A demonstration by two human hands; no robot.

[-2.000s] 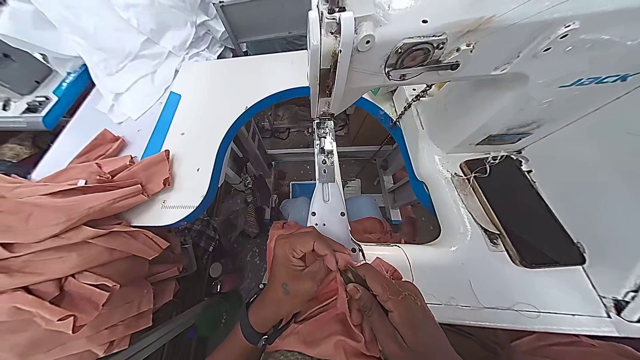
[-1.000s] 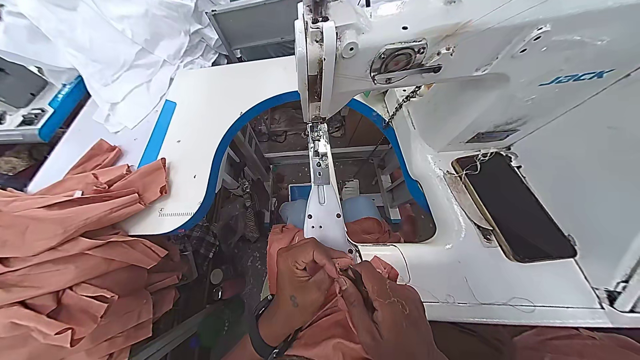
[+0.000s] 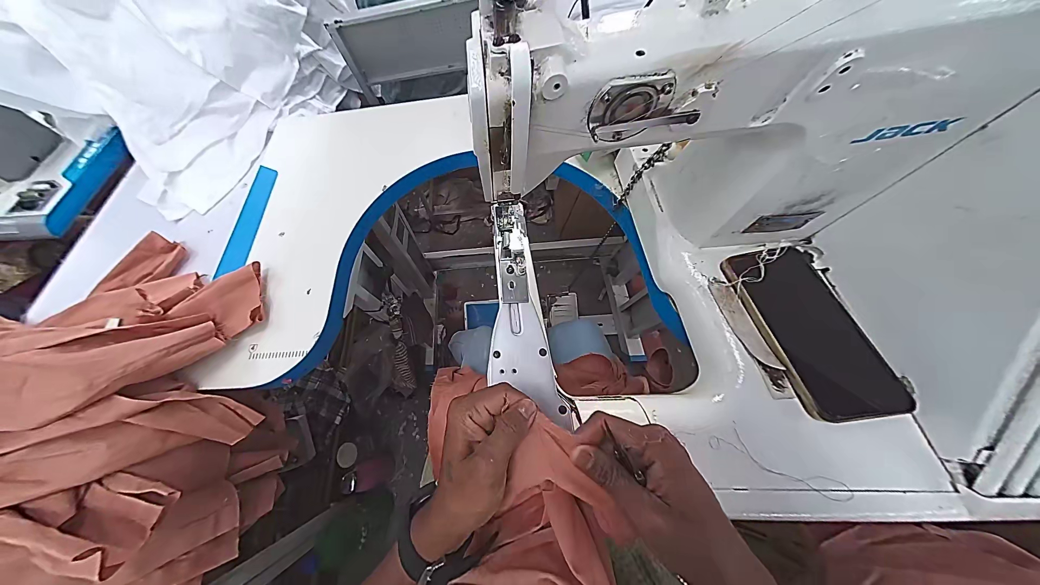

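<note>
Salmon-coloured fabric (image 3: 540, 479) is stretched between my two hands, just below the narrow metal arm (image 3: 520, 341) of a Jack sewing machine (image 3: 731, 89). My left hand (image 3: 479, 447), with a dark band at the wrist, pinches the cloth between thumb and fingers. On the other side, my right hand (image 3: 642, 471) grips the cloth's edge and also holds a small dark metal tool (image 3: 624, 457), perhaps thread snips, largely hidden by the fingers. The machine's needle and presser-foot area (image 3: 510, 236) lies beyond the hands, with no fabric under it.
Folded salmon fabric pieces (image 3: 122, 422) are heaped at the left on the white table (image 3: 309, 187). White cloth (image 3: 211, 89) lies behind them. A smartphone (image 3: 821, 333) rests on the machine bed at the right, near loose thread (image 3: 780, 471). A blue-edged cutout surrounds the narrow arm.
My hands have moved apart; earlier they were close together at the cloth, and now a stretch of fabric shows between them.
</note>
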